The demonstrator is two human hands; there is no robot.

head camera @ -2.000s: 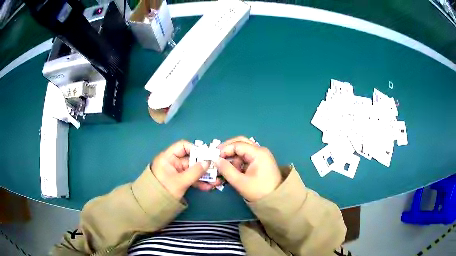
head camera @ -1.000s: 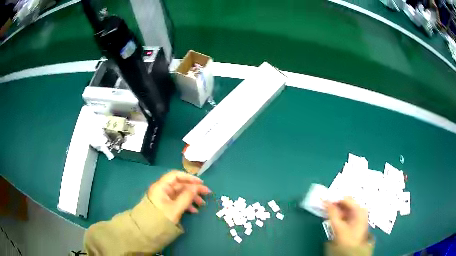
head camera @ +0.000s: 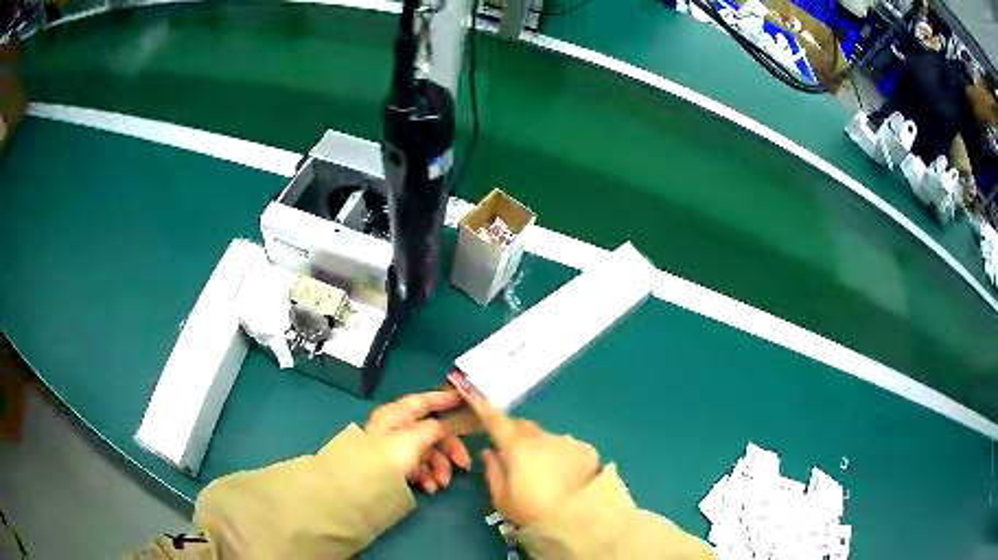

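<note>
A long white carton (head camera: 558,328) lies diagonally on the green bench. Both my hands are at its near open end. My left hand (head camera: 421,440) is at the left of the opening, its fingers partly curled; whether it grips the flap is hidden. My right hand (head camera: 536,465) reaches the opening with a finger extended, near a small reddish spot at the carton's mouth. A brownish flap shows between the hands. A few small white pieces (head camera: 501,527) show beside my right wrist, mostly covered by the arm. The white card pile (head camera: 775,509) lies at the lower right.
A small open carton (head camera: 492,249) holding small pieces stands behind, with clear plastic scrap beside it. A black cylindrical arm (head camera: 419,186) hangs over a black-and-white boxed unit (head camera: 328,246) bearing a metal fixture (head camera: 317,304). A narrow white box (head camera: 195,361) lies left. A person is at far upper right.
My right hand has left the card pile and moved left to the long carton's open end, where my left hand has also moved. The view has shifted, showing more of the bench's far side.
</note>
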